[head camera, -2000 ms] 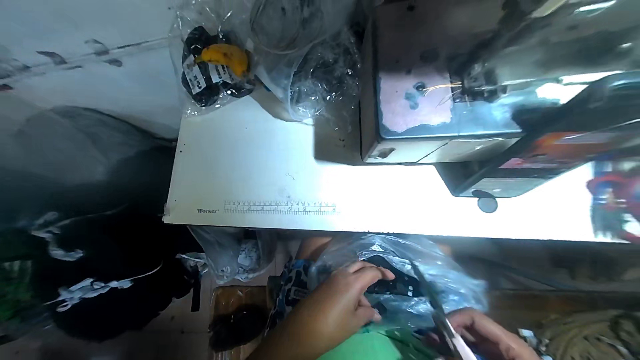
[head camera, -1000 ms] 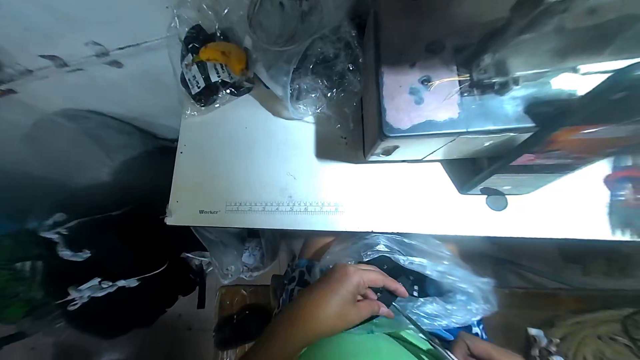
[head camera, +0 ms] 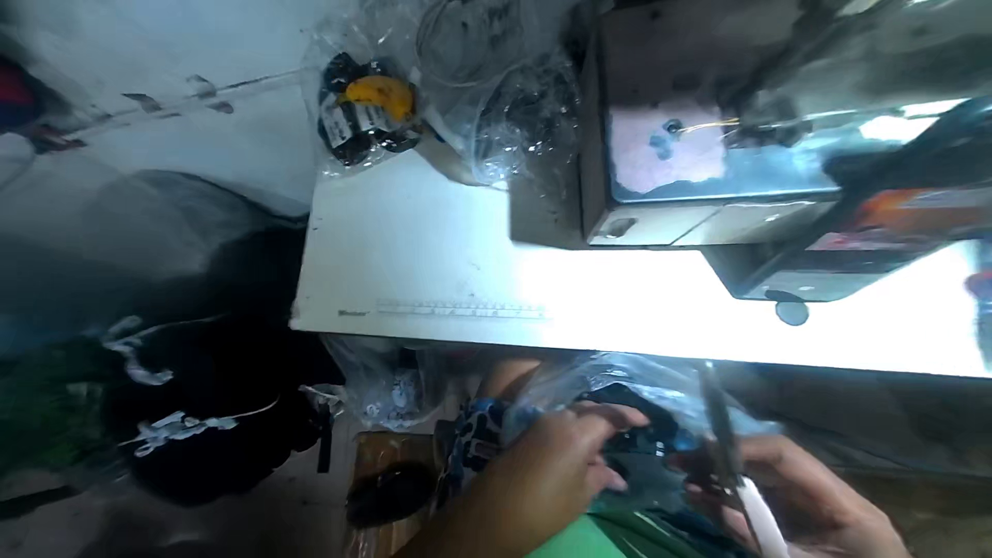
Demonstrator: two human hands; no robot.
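My left hand rests over the opening of a clear plastic bag on my lap, its fingers bent beside a dark item in the bag; whether they grip it I cannot tell. To the right, my right hand holds a long metal-bladed tool with a white handle, probably scissors or a knife, its blade pointing up toward the table edge. Green fabric lies below my left hand.
A white table with a printed ruler scale spans the view, a sewing machine standing on it. At its back left lie a plastic bag with black and yellow items and a clear plastic container. Black bags lie left on the floor.
My right hand has risen from the lower edge of the view, and the bladed tool now shows upright in it. My left hand stays by the bag, its fingers more spread.
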